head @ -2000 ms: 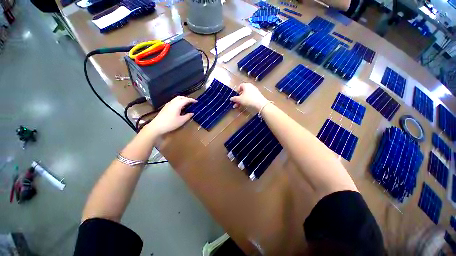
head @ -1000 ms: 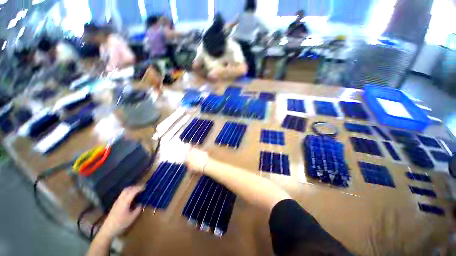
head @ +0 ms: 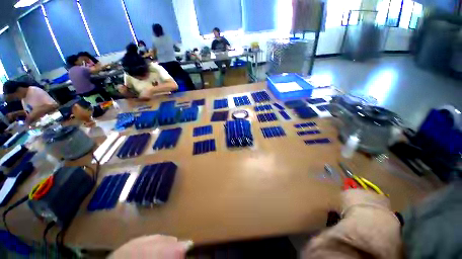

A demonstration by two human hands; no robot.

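My left hand (head: 149,249) is blurred and cut off by the bottom edge; its fingers are not clear. My right hand (head: 366,205) is at lower right, blurred, beside red-and-yellow-handled cutters or pliers (head: 360,183); whether it touches them is unclear. A blue solar cell string (head: 109,191) lies at left, beside a thick navy cell stack (head: 153,183). Two more cell stacks lie behind them, one at left (head: 134,145) and one at right (head: 167,138).
The dark ribbed box (head: 63,195) stands at left with cables. A blue tray (head: 289,86) is at the back. A tall cell pile (head: 238,134), a tape roll (head: 239,114), a white bottle (head: 350,145) and a grey round machine (head: 369,124) are further right. People sit beyond the bench.
The view has swung right and up. Both hands have left the cell string, which now lies flat near the box. My right hand is now beside the cutters or pliers.
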